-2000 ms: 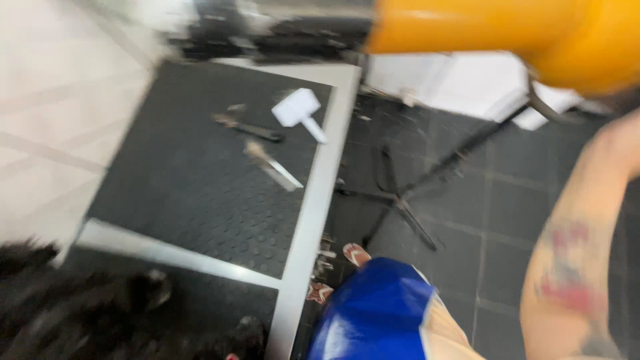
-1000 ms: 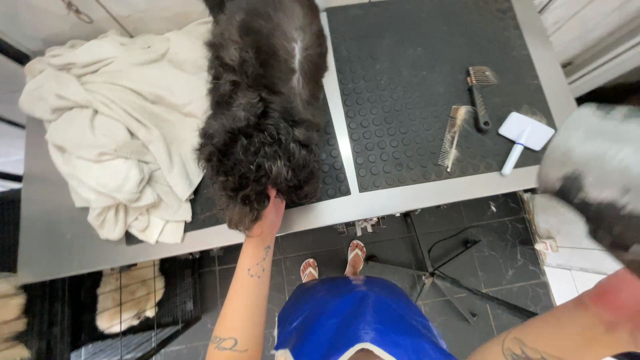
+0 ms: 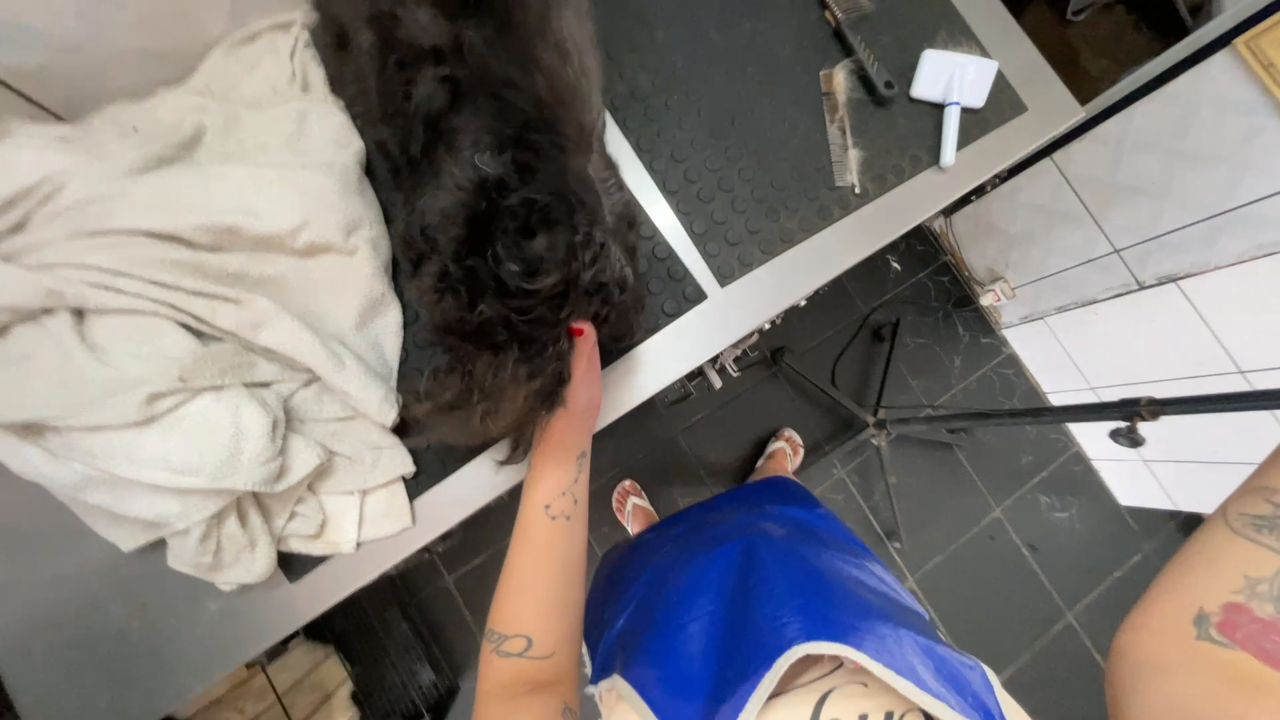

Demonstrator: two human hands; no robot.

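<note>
A dark, curly-haired dog [image 3: 490, 200] is on the black rubber-matted grooming table. At its near end my left hand [image 3: 582, 375] touches the coat, the thumb with a red nail lying on the curls; the other fingers are hidden in or under the fur. My right arm enters at the lower right edge, but the hand is out of view. Right of the dog lie a metal comb [image 3: 838, 128] with loose hair, a black-handled comb or rake [image 3: 862, 52] and a white slicker brush [image 3: 952, 85].
A crumpled cream towel [image 3: 190, 320] lies left of the dog. The table's metal edge [image 3: 800, 265] runs diagonally. Beyond it, a black stand [image 3: 878, 430] with spread legs is on the dark tiled floor, its pole reaching right. Several metal clips [image 3: 715, 370] are near the edge.
The view has swung from a yellow and dark cylinder at the top to the dog and towel. That pale and dark cylindrical thing, at the right one second ago, is out of view. My left hand stays at the dog.
</note>
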